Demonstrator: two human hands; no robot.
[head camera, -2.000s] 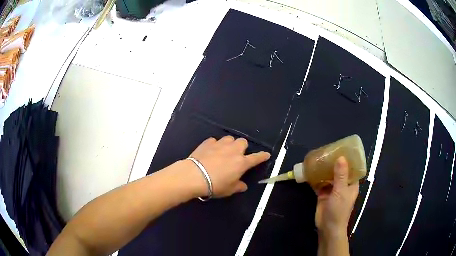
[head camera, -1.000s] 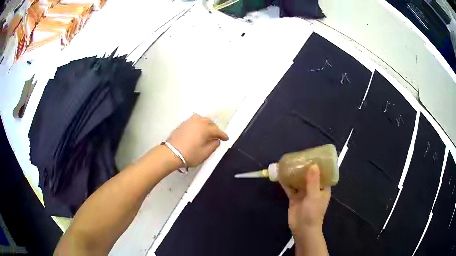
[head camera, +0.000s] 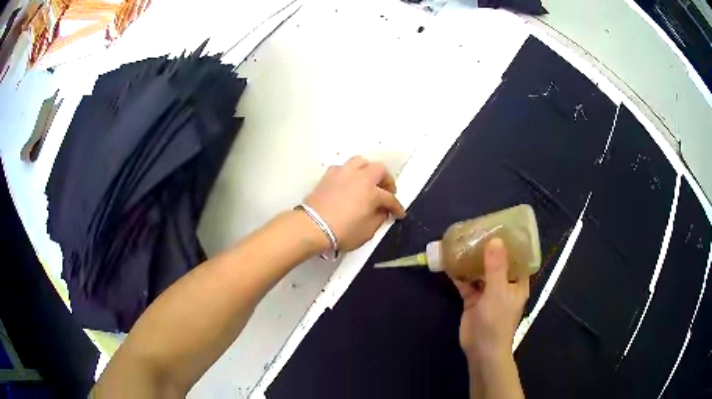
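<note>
My right hand (head camera: 493, 300) holds a squeeze bottle (head camera: 492, 241) with amber contents, tilted on its side. Its thin pale nozzle (head camera: 402, 262) points left over the black cut pieces (head camera: 375, 335), near the left edge of the nearest column. I cannot tell whether the tip touches. My left hand (head camera: 355, 204), with a silver bangle at the wrist, is at that column's left edge. Its thumb and a fingertip meet at the edge of a black piece; whether they pinch it I cannot tell. Pale marks show on the top pieces.
A fanned stack of loose black pieces (head camera: 140, 179) lies at the left. A small brown-grey strip (head camera: 39, 128) is beside it. Orange-and-white pieces (head camera: 82, 31) lie at the far left. More black columns (head camera: 624, 234) extend right, with white gaps between. Grey-white boards (head camera: 304, 101) lie on the table.
My left hand has moved from the gap between columns to the first column's left edge. The bottle's nozzle has also shifted from that gap to near this edge. The view has turned left.
</note>
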